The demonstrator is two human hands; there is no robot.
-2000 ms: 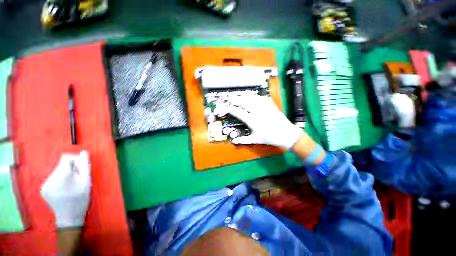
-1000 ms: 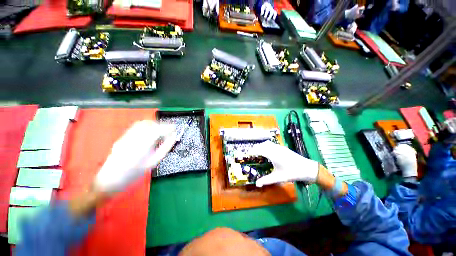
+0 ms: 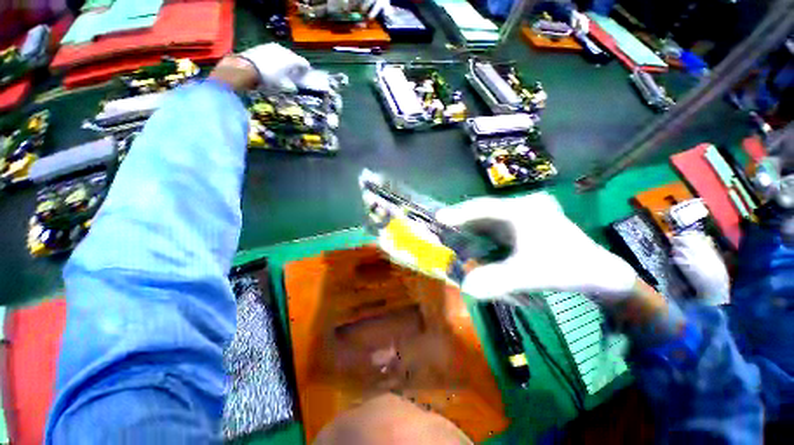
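My right hand [image 3: 548, 248], in a white glove, holds a circuit board assembly [image 3: 409, 239] by its right end. The board is tilted and blurred, raised above the far edge of the orange fixture [image 3: 383, 348]. The fixture's recesses show no board. My left hand [image 3: 277, 68], also white-gloved, is stretched over the dark green belt. Its fingers are at the silver heat sink of another board assembly [image 3: 292, 117]; whether they grip it is unclear.
More board assemblies [image 3: 509, 148] lie on the belt [image 3: 374, 161]. The screw tray [image 3: 257, 365] is left of the fixture, partly behind my left sleeve. The electric screwdriver [image 3: 509, 339] and pale green strips [image 3: 588, 339] are to the right. A neighbour's gloved hand [image 3: 699, 265] works further right.
My right hand has lifted the board out of the fixture and moved it up and away. My left hand has moved from the screw tray out over the belt. The view has shifted.
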